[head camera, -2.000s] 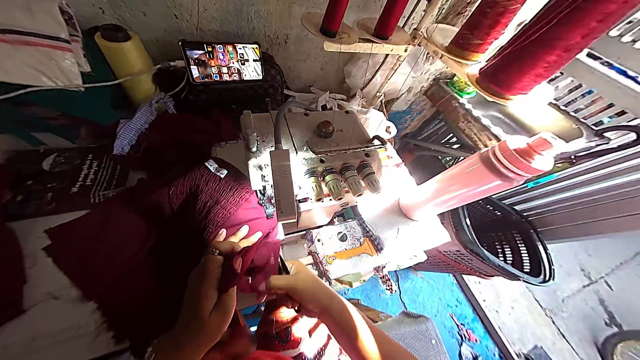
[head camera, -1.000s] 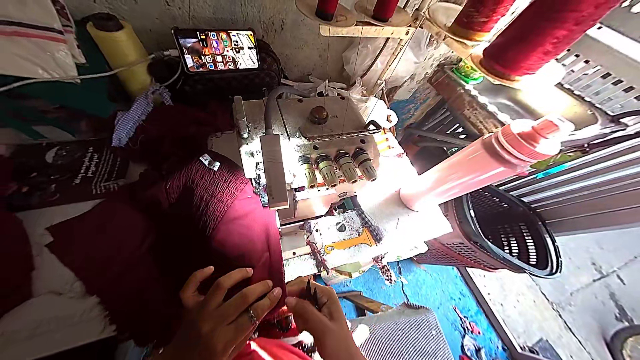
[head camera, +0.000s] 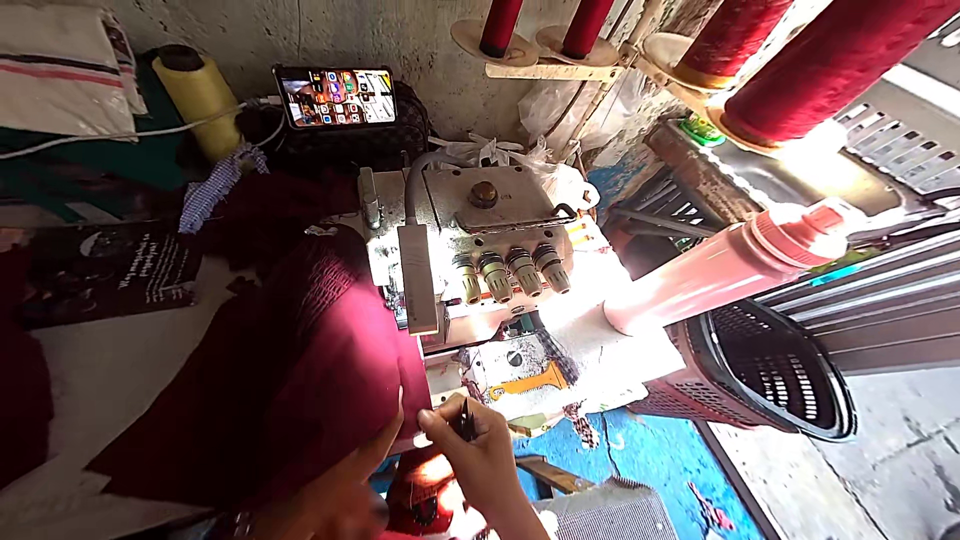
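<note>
Maroon fabric with a gathered, shirred part lies left of the overlock sewing machine, its right edge beside the presser area. My left hand rests low on the fabric, partly blurred and dark; its finger reaches up along the cloth near the edge. My right hand pinches the fabric's right edge between thumb and fingers and also holds a small dark pointed tool, perhaps thread snips. An orange tool lies on the machine's front plate.
A pink bottle stands right of the machine, beside a black-rimmed plastic basket. Behind are a lit phone and a yellow thread cone. Maroon thread cones hang over the upper right. A printed sheet lies at left.
My left hand has moved lower on the fabric from its spread position one second ago. My right hand stays at the fabric's edge with the dark tool.
</note>
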